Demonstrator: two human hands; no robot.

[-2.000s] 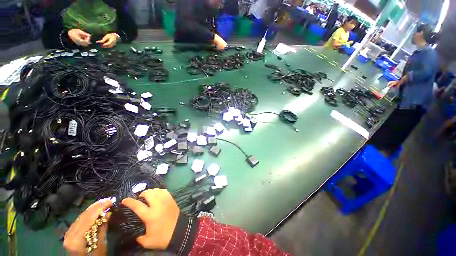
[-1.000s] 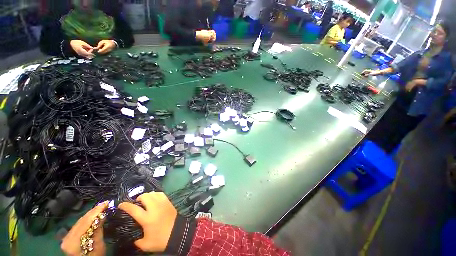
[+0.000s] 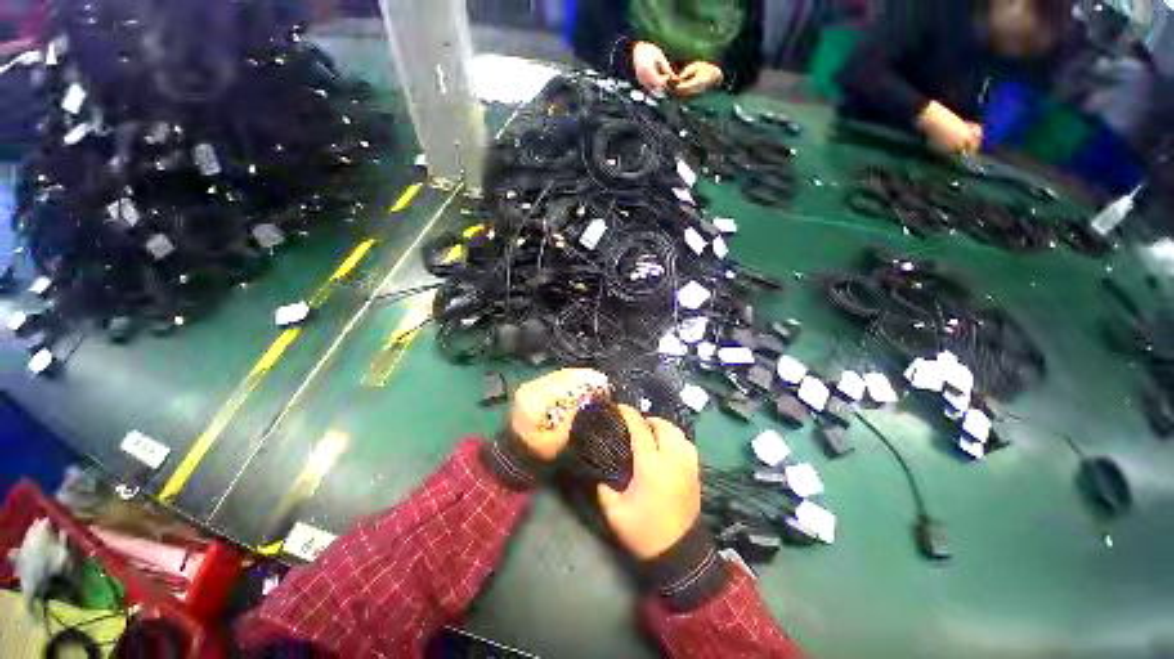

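Observation:
My left hand [image 3: 551, 409] grips the connector end of a thick black cable bundle [image 3: 600, 444]; small gold and silver metal tips show grouped at its fingers. My right hand [image 3: 654, 489] is closed around the same bundle just to the right. The bundle is held over the near side of the green table [image 3: 567, 605]. Black square modules [image 3: 747, 543] with pale faces lie just right of my right hand. A large heap of coiled black cables [image 3: 567, 283] lies beyond my hands. The bundle's lower part is partly hidden by my right hand.
Another cable heap [image 3: 193, 167] is at upper left, beside a pale post [image 3: 438, 97]. Yellow tape [image 3: 264, 354] crosses the table. A red crate [image 3: 213, 579] is at lower left. More coils [image 3: 940, 322] lie right. Two people work across the table, their hands visible.
The view has swung left, bringing the post, left heap, tape and red crate into sight. Both hands still hold the bundle; my left sleeve now shows.

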